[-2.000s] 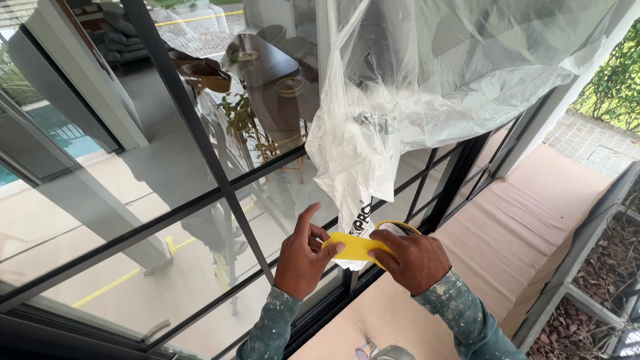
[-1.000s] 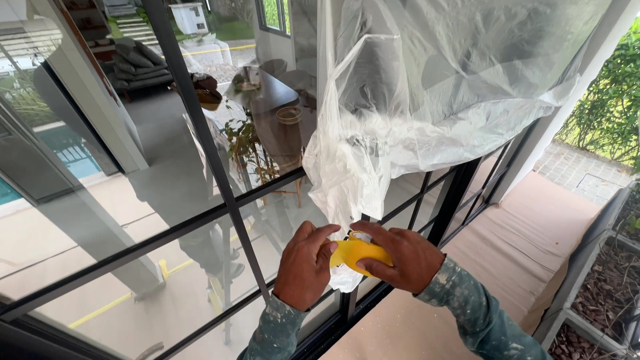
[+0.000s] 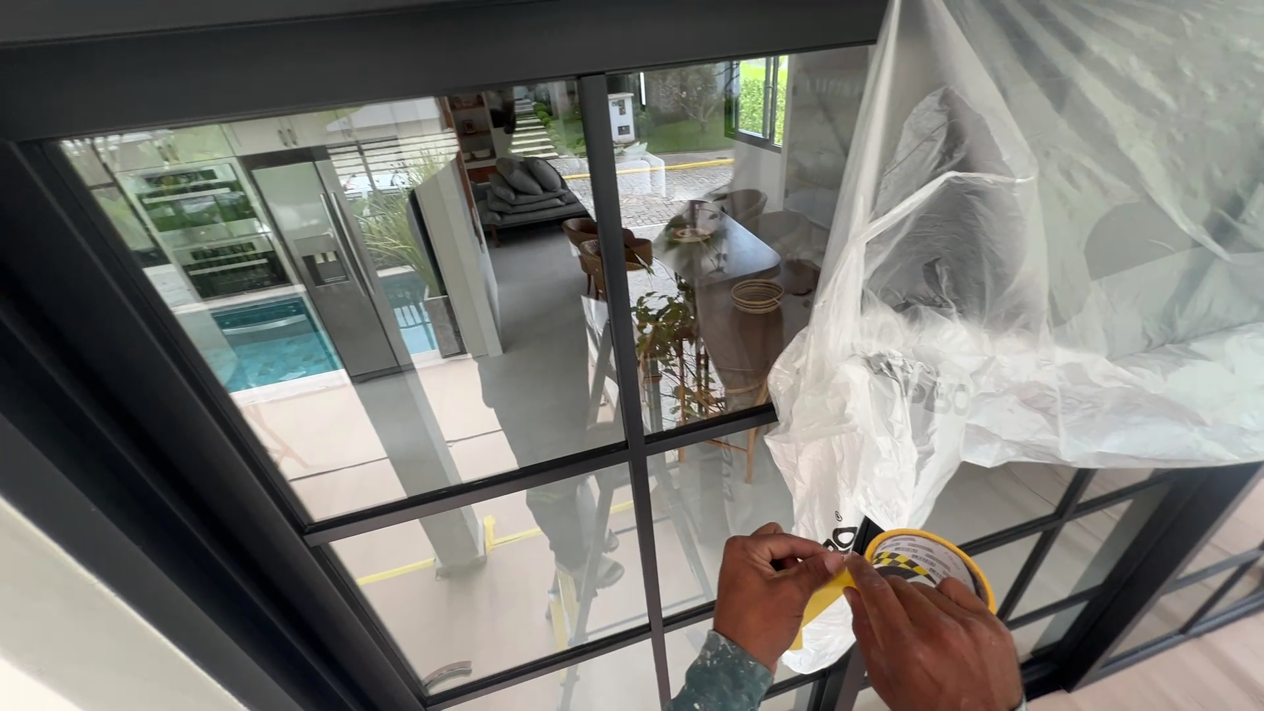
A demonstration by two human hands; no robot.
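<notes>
My right hand (image 3: 933, 627) grips a roll of yellow masking tape (image 3: 973, 568), its printed cardboard core facing up. Between finger and thumb, my left hand (image 3: 775, 592) pinches a short strip of the yellow tape (image 3: 828, 600) close to my right fingertips. Behind both hands hangs the bunched lower end of a clear plastic masking film (image 3: 859, 434), which bears dark print. The film spreads up and to the right across the black-framed window. Whether the strip is still joined to the roll is hidden by my fingers.
Black window bars (image 3: 637, 454) cross the glass panes left of my hands. A dark frame edge (image 3: 197, 444) runs down the left side. Through or reflected in the glass appear a table, chairs, a plant, a refrigerator (image 3: 326, 267) and a pool. Pale covering lies on the ground below.
The view has swung left and up along the window. The tape roll has turned so that its core shows. Both hands stay close together at the tape.
</notes>
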